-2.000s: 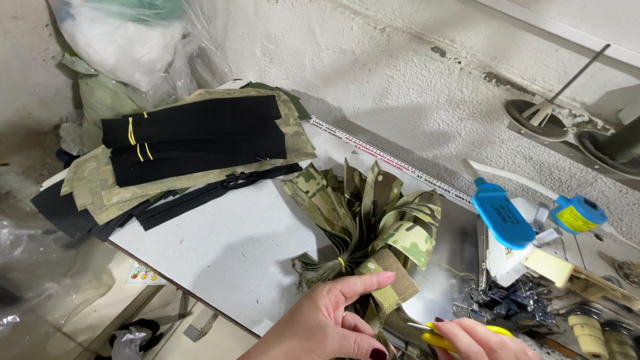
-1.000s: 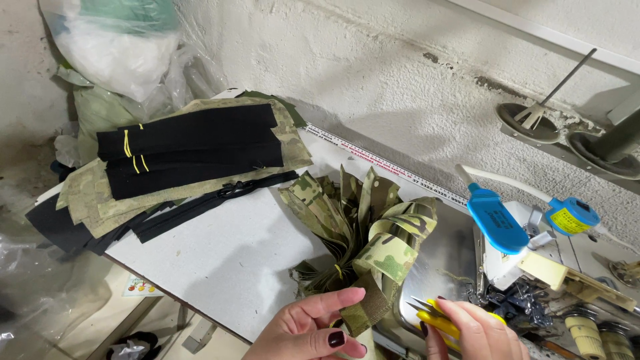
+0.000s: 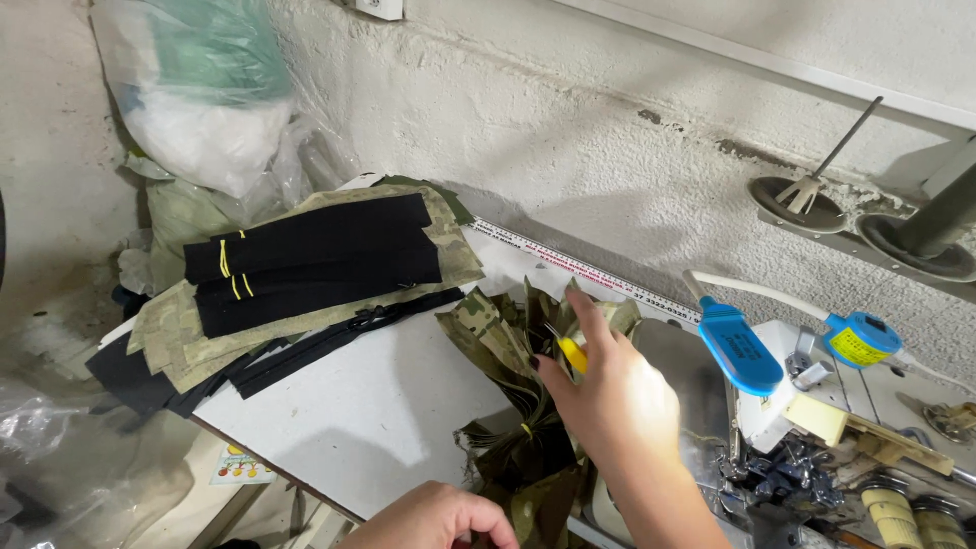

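A bundle of camouflage fabric strips (image 3: pixel 488 335), tied with a yellow band (image 3: pixel 527 431), stands fanned out at the table's edge. My right hand (image 3: pixel 610 381) reaches over the bundle's right side, holding a small yellow-handled cutting tool (image 3: pixel 572 354) whose metal tip points up and left; its full shape is hidden by the fingers. Low in the view, my left hand (image 3: pixel 446 522) is curled beside the lower strips; its fingertips are out of sight, so whether it grips fabric is unclear.
Black fabric pieces (image 3: pixel 313 263) with yellow ties lie on camouflage panels on the white table (image 3: pixel 343 450). A printed ruler strip (image 3: pixel 587 267) runs along the back. To the right are a sewing machine (image 3: pixel 770 427) and a blue lamp (image 3: pixel 740 347). Plastic bags (image 3: pixel 206 137) stand behind left.
My right hand has moved up and left over the bundle with the yellow tool. My left hand, earlier pinching a strip's end, has moved lower.
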